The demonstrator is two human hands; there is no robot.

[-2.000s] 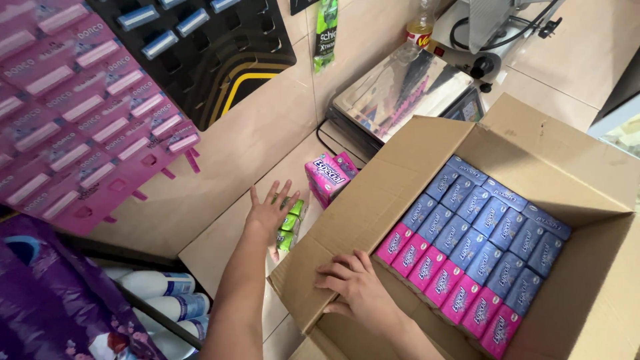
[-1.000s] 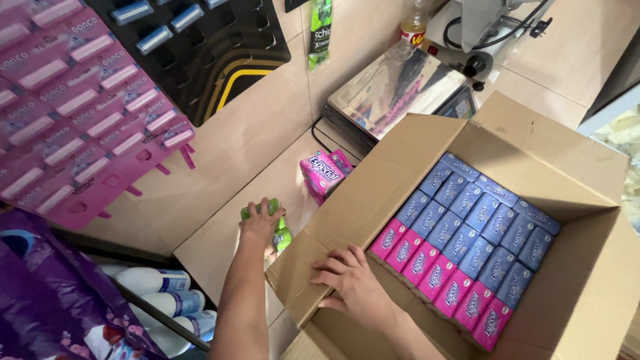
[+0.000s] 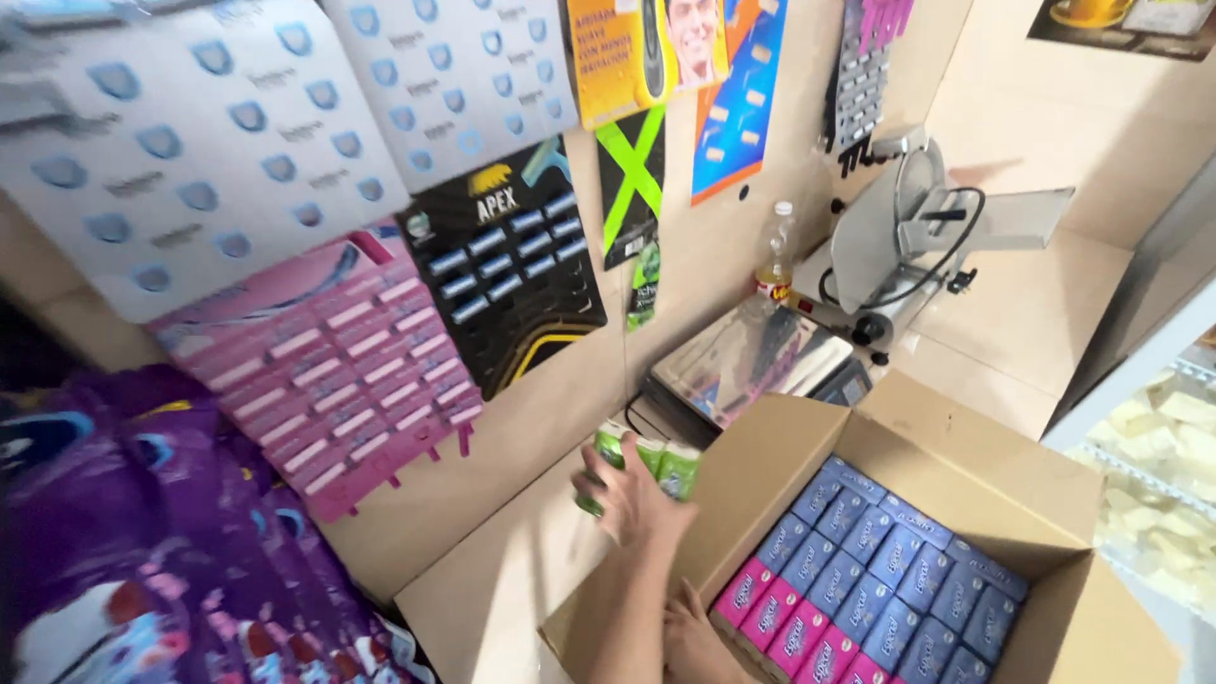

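Note:
My left hand (image 3: 622,489) grips several green soap packs (image 3: 655,461), lifted above the counter beside the box. My right hand (image 3: 693,636) rests at the near left side of an open cardboard box (image 3: 950,418), partly hidden behind my left forearm; I cannot make out all its fingers. Inside the box, blue soap packs (image 3: 864,603) stand in rows, with a row of pink soap packs (image 3: 784,622) along the left edge.
Behind the box sits a flat scale (image 3: 750,356), with a plastic bottle (image 3: 779,252) and a meat slicer (image 3: 893,237) beyond. Razor cards (image 3: 508,256) hang on the wall. Purple bags (image 3: 190,532) stand at the left.
My left hand has raised the green packs, which were on the counter two seconds ago. The pink pack seen beside the box earlier is out of sight. The view has shifted to show more wall.

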